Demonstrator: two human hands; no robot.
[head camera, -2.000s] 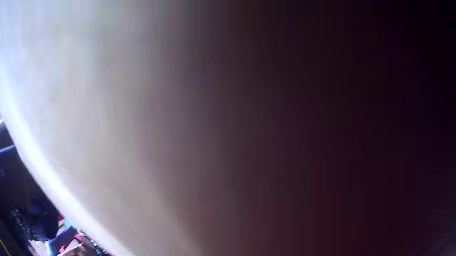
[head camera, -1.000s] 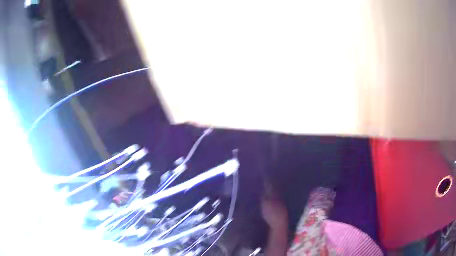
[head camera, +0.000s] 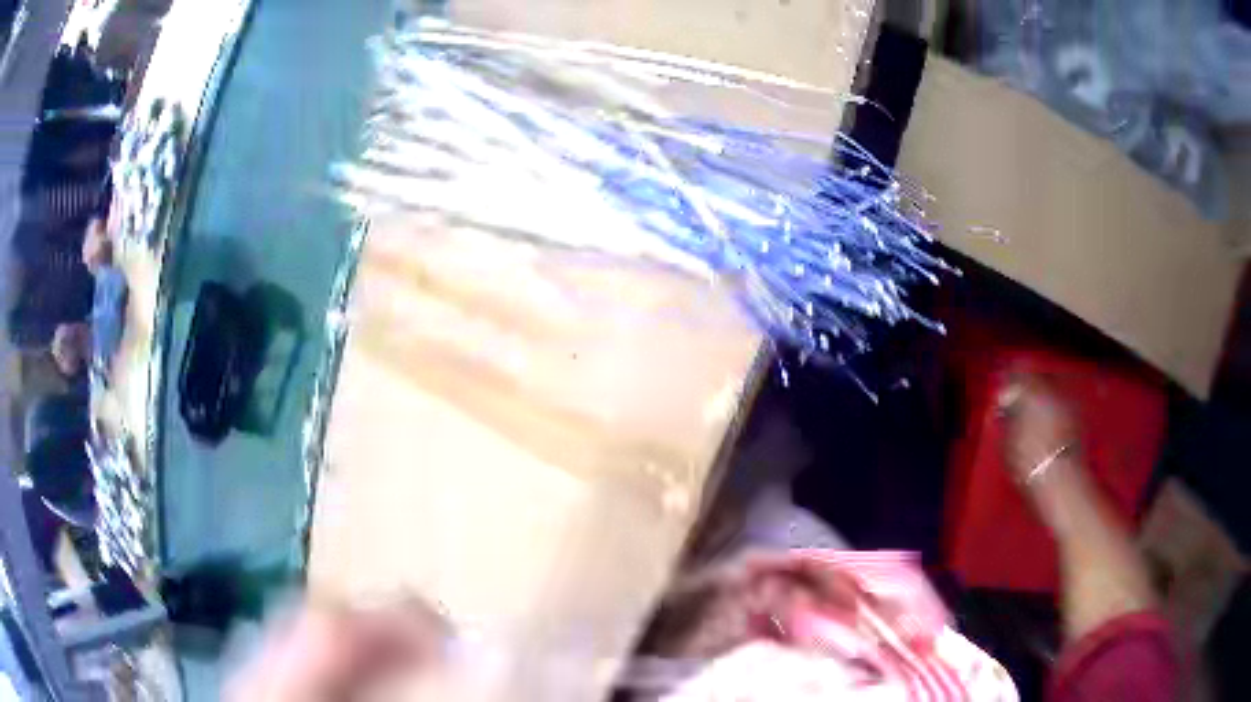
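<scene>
The red plastic piece (head camera: 981, 514), possibly a stool, is at lower right beside the bench. My right hand (head camera: 1039, 436), with a thin band at the wrist, reaches over it with fingers bent; whether it grips the red piece cannot be told. My left hand (head camera: 343, 656) is a blur cut off by the bottom edge, over or near the bench's belt side; its fingers and any contents cannot be made out. The wire bundle (head camera: 659, 192), white strands bluish at the right end, lies across the cardboard-covered bench (head camera: 453, 480).
The green belt (head camera: 254, 178) runs along the left with black housings (head camera: 213, 364) on it. Beyond it are another person's hands (head camera: 96, 244) and more white strands. An open carton (head camera: 1084, 206) with clear bags is at upper right. My floral apron (head camera: 823, 638) is at the bottom.
The view has swung from a large close pale surface to the bench, belt and carton. My right arm now shows over the red piece, and a blurred left hand shows below.
</scene>
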